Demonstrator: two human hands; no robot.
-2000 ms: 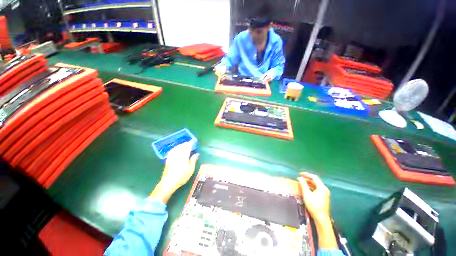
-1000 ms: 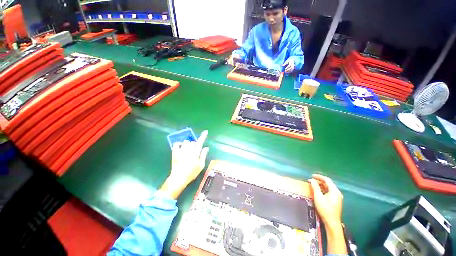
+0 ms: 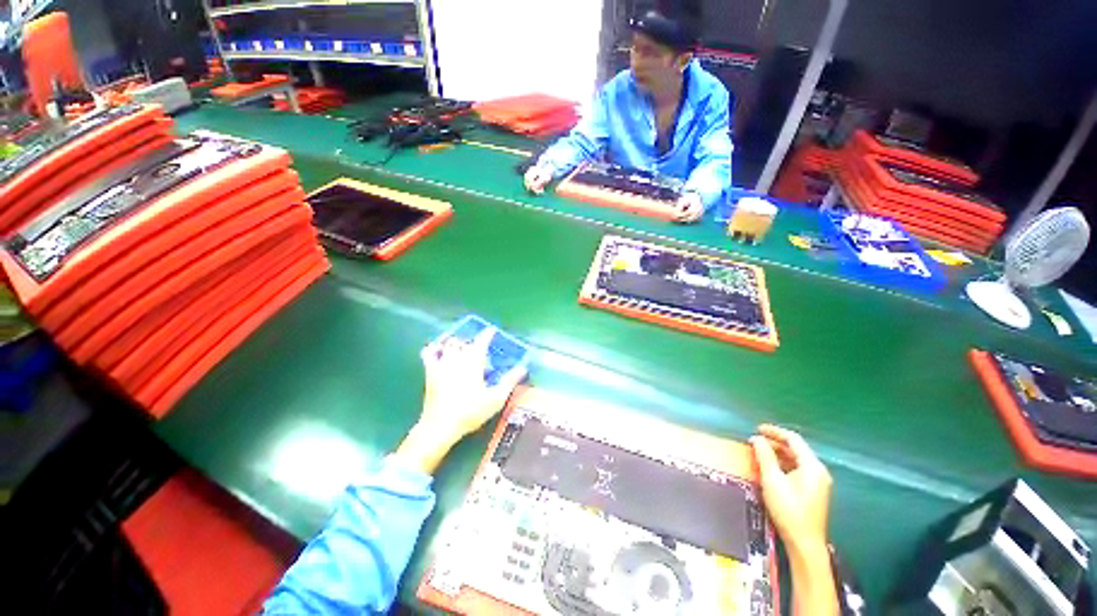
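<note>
A laptop base assembly (image 3: 589, 542) lies open in its foam tray (image 3: 450, 592) in front of me, with the long dark battery (image 3: 638, 481) in its far half and a cooling fan (image 3: 651, 578) in its near half. My left hand (image 3: 467, 391) is at the blue parts bin (image 3: 503, 351), left of the tray's far corner. Its fingers are spread over the bin; whether they pinch a small part cannot be told. My right hand (image 3: 796, 491) rests at the tray's right edge with curled fingers; whether it holds something is unclear.
Stacked foam trays (image 3: 199, 283) stand at the left. A silver boxy machine (image 3: 1010, 554) is at the near right. Other laptops (image 3: 680, 289) lie along the green bench. A person in blue (image 3: 662, 120) works across it. A white fan (image 3: 1044, 250) stands at the right.
The blue bin has shifted right, closer to the laptop tray, with my left hand at it. My right hand has stayed at the tray's edge. The view has also shifted.
</note>
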